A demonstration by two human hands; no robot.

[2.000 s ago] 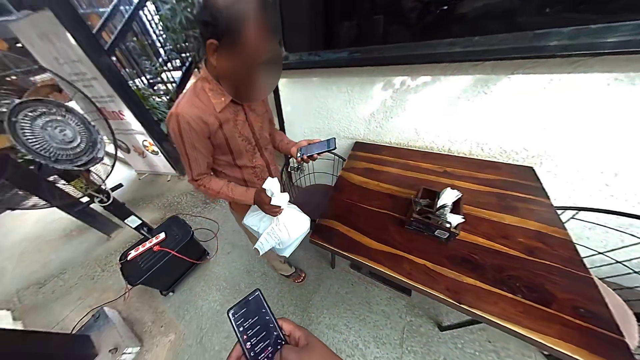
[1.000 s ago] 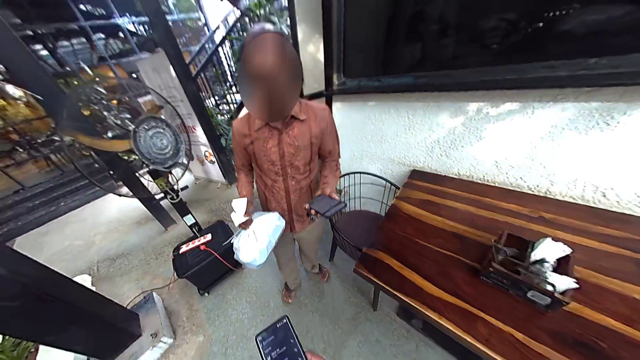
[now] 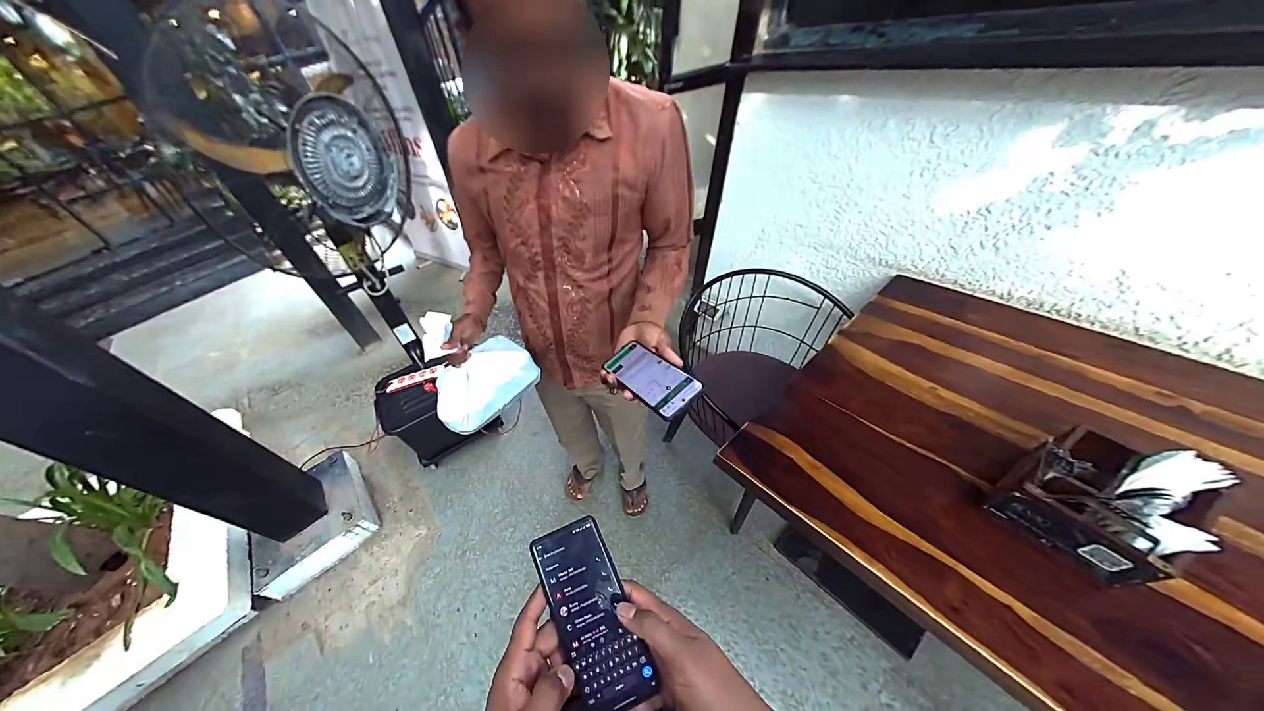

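Note:
A dark smartphone point(image 3: 592, 612) is held upright between my two hands at the bottom centre, its screen showing a list and a keyboard. My left hand point(image 3: 533, 657) grips its left edge, thumb near the keys. My right hand point(image 3: 681, 652) holds the right side, its thumb over the screen. Facing me stands a person in a rust-coloured embroidered shirt point(image 3: 568, 237). That person holds out a lit smartphone point(image 3: 654, 380) in one hand and a white plastic bag point(image 3: 484, 385) with white paper in the other.
At the right is a striped wooden table point(image 3: 889, 444) with a dark caddy point(image 3: 1076, 513) of napkins. A wire-backed chair point(image 3: 760, 346) stands beside it. Behind at left are a pedestal fan point(image 3: 341, 158) and a black wheeled box point(image 3: 415, 420). A dark slanted post point(image 3: 148, 434) and a planter point(image 3: 148, 652) occupy the left.
The other person has turned to face me, and their phone's screen is now tilted into view. Both my hands and my phone show more fully. The view has shifted.

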